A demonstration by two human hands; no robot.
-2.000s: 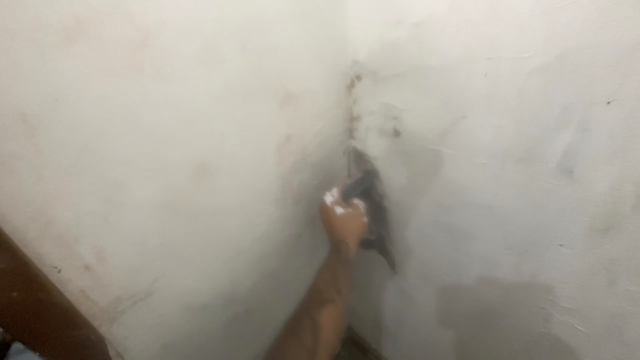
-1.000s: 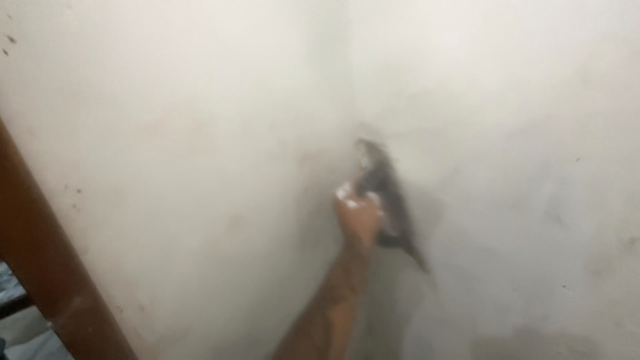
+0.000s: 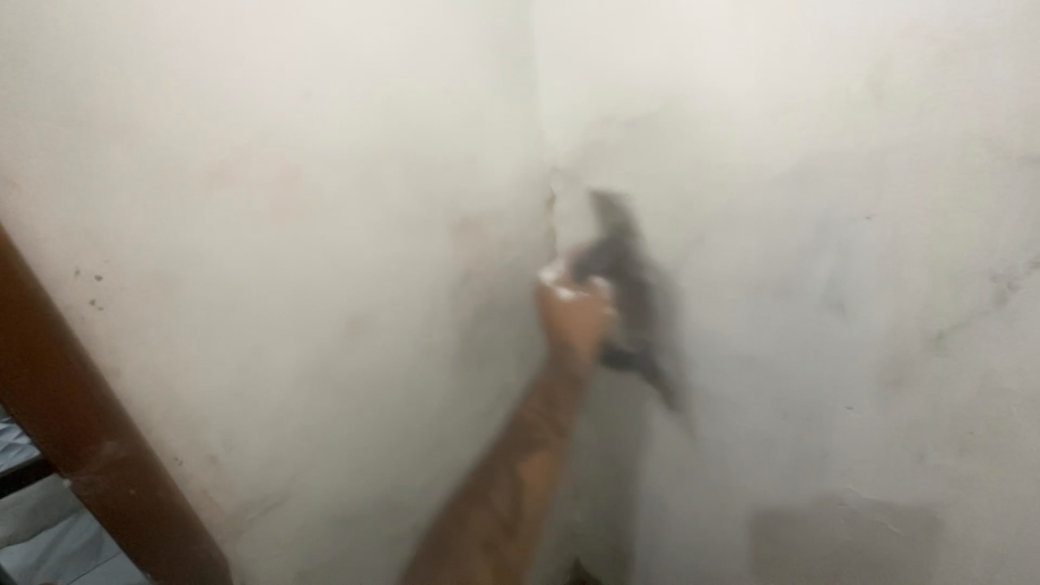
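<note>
Near the middle of the view, my left hand (image 3: pixel 577 317) is closed around the handle of a dark plastering trowel (image 3: pixel 638 301). White material coats several of its fingers. The trowel's long blade lies to the right of the hand, at the right-hand wall (image 3: pixel 812 268), close to the inside corner. Motion blur hides whether the blade touches the wall. A rough, broken strip (image 3: pixel 553 215) shows in the corner just above the hand. My right hand is out of view.
The left-hand wall (image 3: pixel 284 325) has faint stains and small chips. A brown post or frame (image 3: pixel 89 414) slants along the lower left edge, with pale sheet-like material (image 3: pixel 57 528) beyond it. A darker rectangular patch (image 3: pixel 845 540) marks the lower right wall.
My left hand, still gripping the trowel, has moved slightly up since one second ago. The trowel now stands farther from the corner line than two seconds ago.
</note>
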